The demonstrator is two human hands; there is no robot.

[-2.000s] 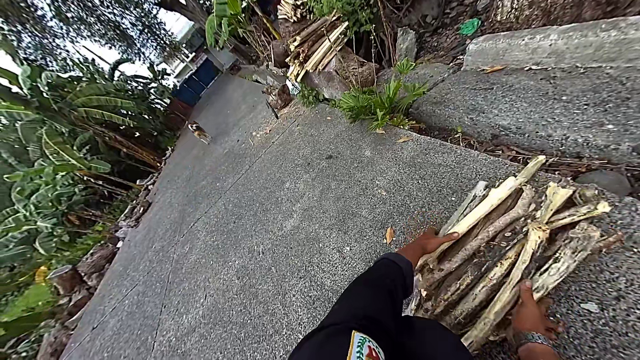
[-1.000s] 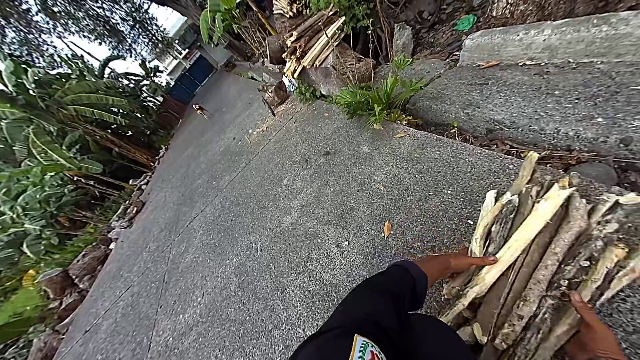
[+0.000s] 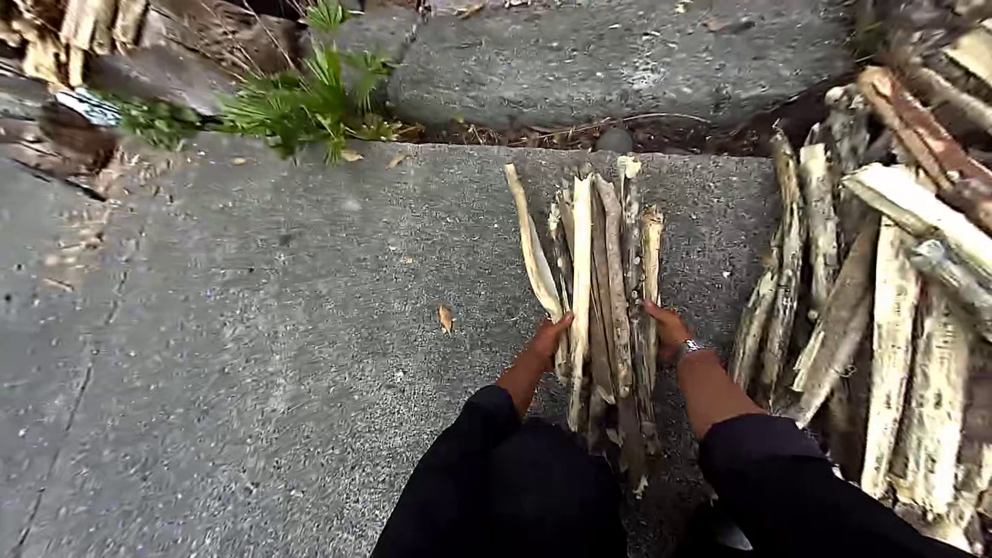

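Note:
Between my two hands is a bundle of split firewood sticks (image 3: 601, 287), lying lengthwise away from me over the paved ground. My left hand (image 3: 552, 339) grips its left side, thumb over a pale stick. On the right side my right hand (image 3: 668, 332), with a metal watch or bracelet at the wrist, presses against the sticks with the thumb on top. One pale curved stick (image 3: 533, 244) splays out to the left at the far end. The fingers of both hands are partly hidden beside and under the wood.
A larger firewood pile (image 3: 895, 325) lies close on the right. Beyond the pavement (image 3: 271, 349) runs a concrete slab (image 3: 604, 70), with a debris-filled gap before it. Green plants (image 3: 310, 101), rocks and more split wood (image 3: 101, 31) stand at the upper left.
The view has swung down and to the right, bringing the larger pile into sight. The bundle, spread out and slanted earlier, is now narrower and straighter between my hands.

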